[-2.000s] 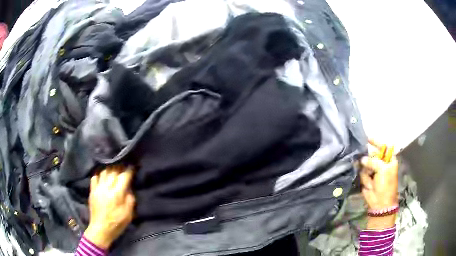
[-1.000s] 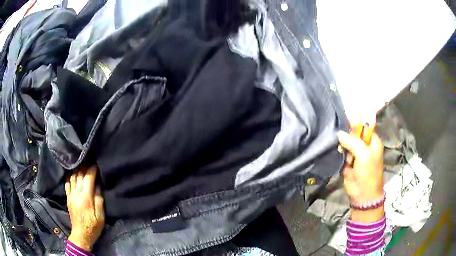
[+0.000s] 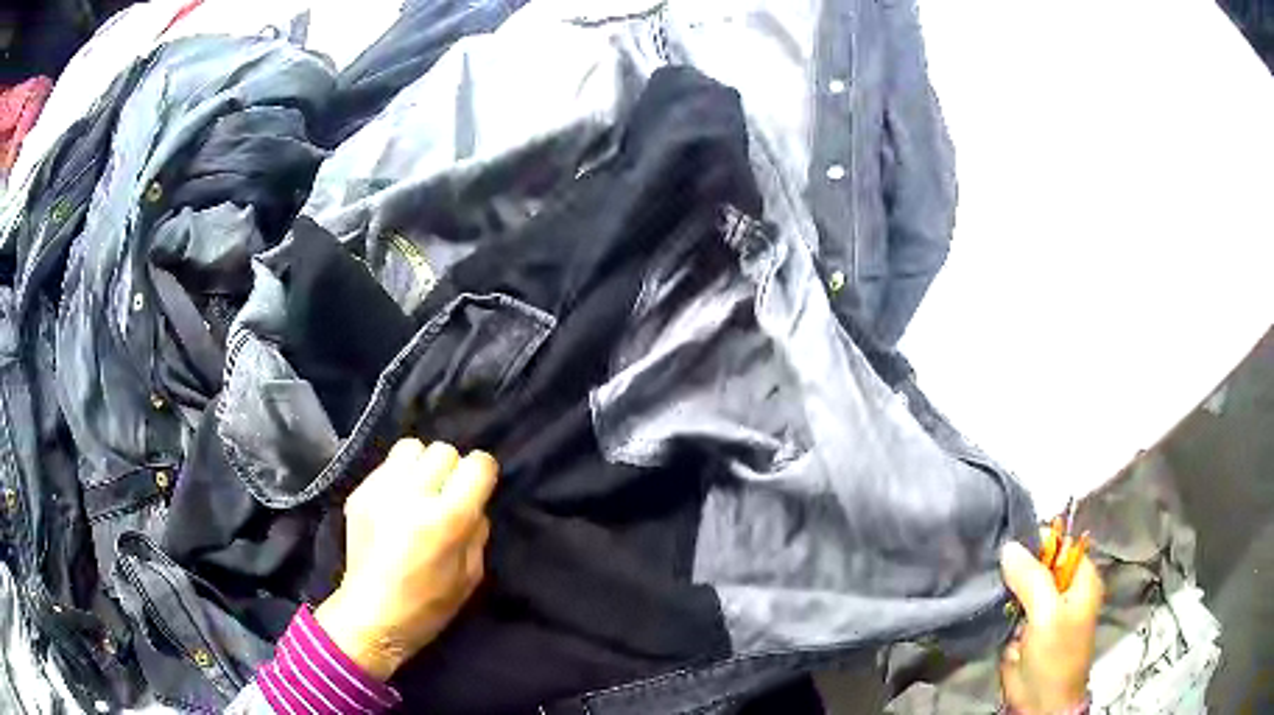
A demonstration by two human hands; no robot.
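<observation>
A grey-black jacket (image 3: 838, 531) lies spread with its black lining (image 3: 601, 559) and lighter grey inner cloth showing. My left hand (image 3: 412, 552) is on the dark cloth left of centre, fingers curled; it appears to grip the cloth, but the fingertips are hidden. My right hand (image 3: 1051, 615) pinches the jacket's lower right corner and also keeps the orange-handled thread snips (image 3: 1065, 553), blades pointing up. A button strip (image 3: 836, 175) with pale round buttons runs down the upper right. The hem band (image 3: 671, 684) is partly cut off at the bottom edge.
More dark jackets with brass buttons (image 3: 168, 279) are heaped at the left. The white table (image 3: 1104, 224) shows at the right, with a curved edge. Crumpled grey-beige cloth (image 3: 1167, 650) lies below it at the lower right, and something red shows at the far left.
My left hand has moved right across the lining. My right hand has moved lower with the corner and snips. The right front has folded inward, showing more light grey cloth; the hem label is out of view.
</observation>
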